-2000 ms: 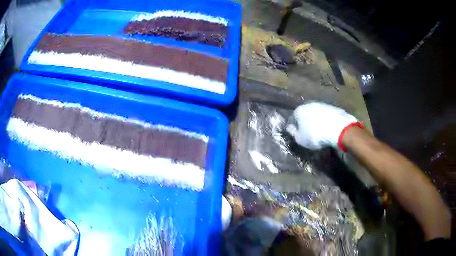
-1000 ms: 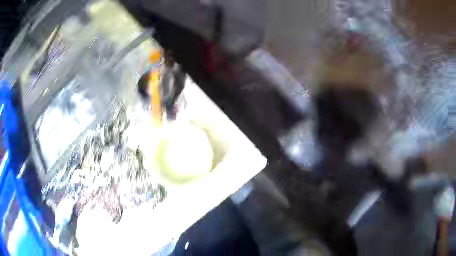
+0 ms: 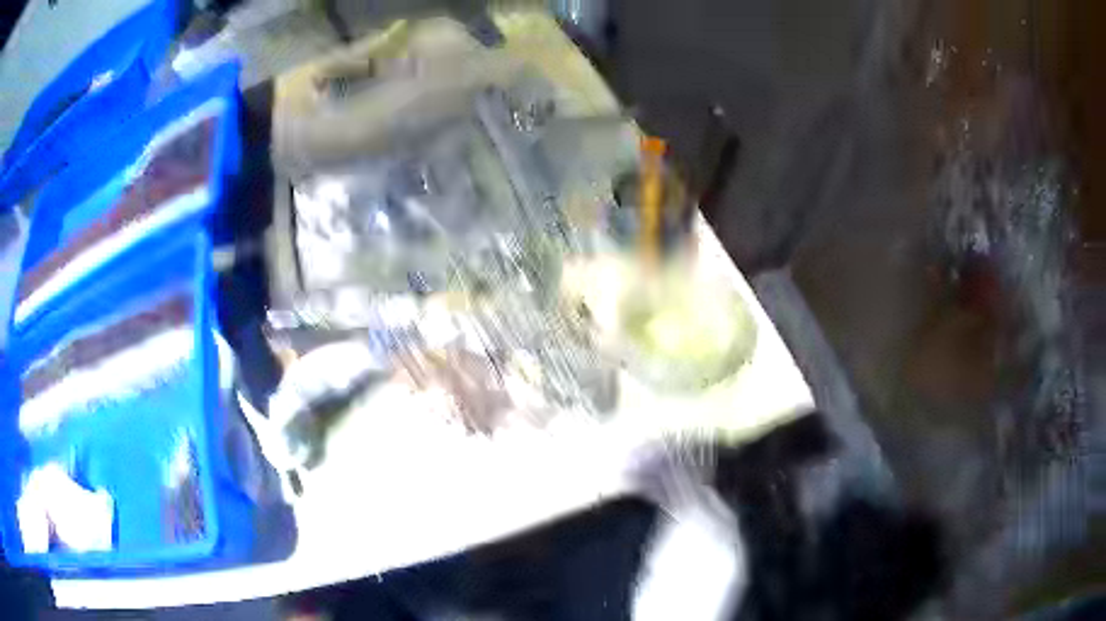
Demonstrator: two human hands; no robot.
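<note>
The view is blurred. A white shape (image 3: 691, 560), which looks like my gloved right hand, is low at the bench's front edge; its fingers and any held thing cannot be made out. My left hand is not visible. The solder pot (image 3: 364, 231) shows as a grey, shiny recess on the pale bench (image 3: 425, 485). A blue tray (image 3: 209, 400) at the left holds rows of brown, white-ended leads (image 3: 109, 346). A second blue tray (image 3: 228, 146) behind it holds more leads.
A flux brush with an orange handle (image 3: 651, 200) stands over a dark round tin. A pale greenish round block (image 3: 689, 334) is in front of it. A crumpled white cloth (image 3: 321, 388) lies near the tray. Dark floor lies beyond the bench's right edge.
The view has swung right from the trays, then partly back left. The gloved right hand, over the solder pot two seconds ago, is no longer there; a white shape now shows at the bottom.
</note>
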